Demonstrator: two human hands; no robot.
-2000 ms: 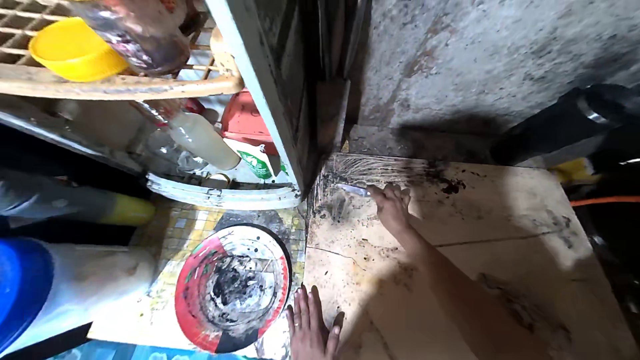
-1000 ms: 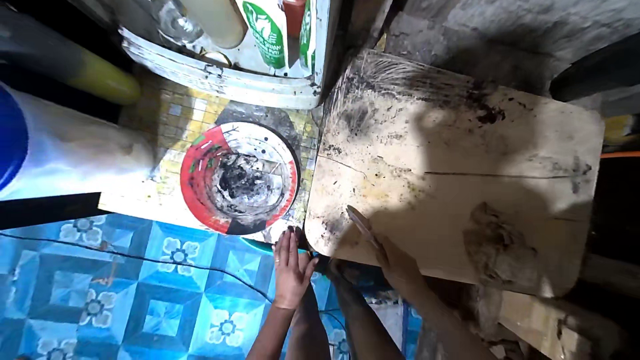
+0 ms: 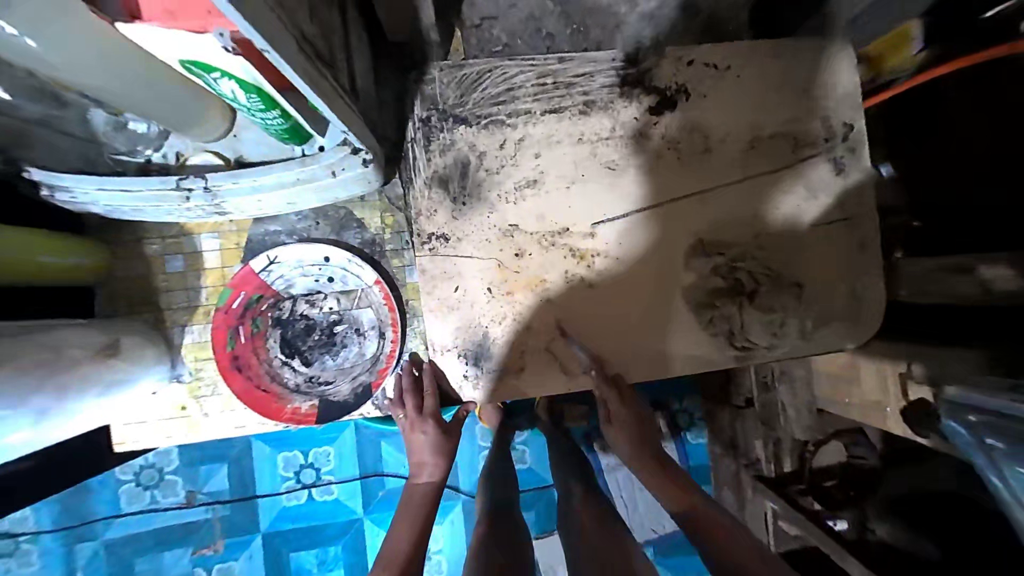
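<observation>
My right hand [image 3: 628, 420] is closed around a knife [image 3: 578, 346], its blade over the near edge of a stained wooden board [image 3: 528, 200]. Dark residue [image 3: 666, 98] and pale scrape marks lie along the board's far edge. My left hand [image 3: 428, 416] rests at the board's near left corner, fingers somewhat apart, holding nothing that I can see. Just left of it stands a round red and white bowl [image 3: 254, 352] with black, sooty matter inside. A crumpled brown cloth [image 3: 744, 296] lies on the right part of the board.
A curved white shelf [image 3: 208, 196] with bottles and a green-labelled pack [image 3: 248, 100] stands at the upper left. A white container [image 3: 76, 376] is at the left. Below are blue patterned flooring [image 3: 312, 472], a dark cord [image 3: 320, 485] and my legs. An orange cable [image 3: 944, 74] runs at the right.
My right hand with the knife has moved from the board's far left part to its near edge. My left hand remains near the bowl and the board's corner. The view has shifted.
</observation>
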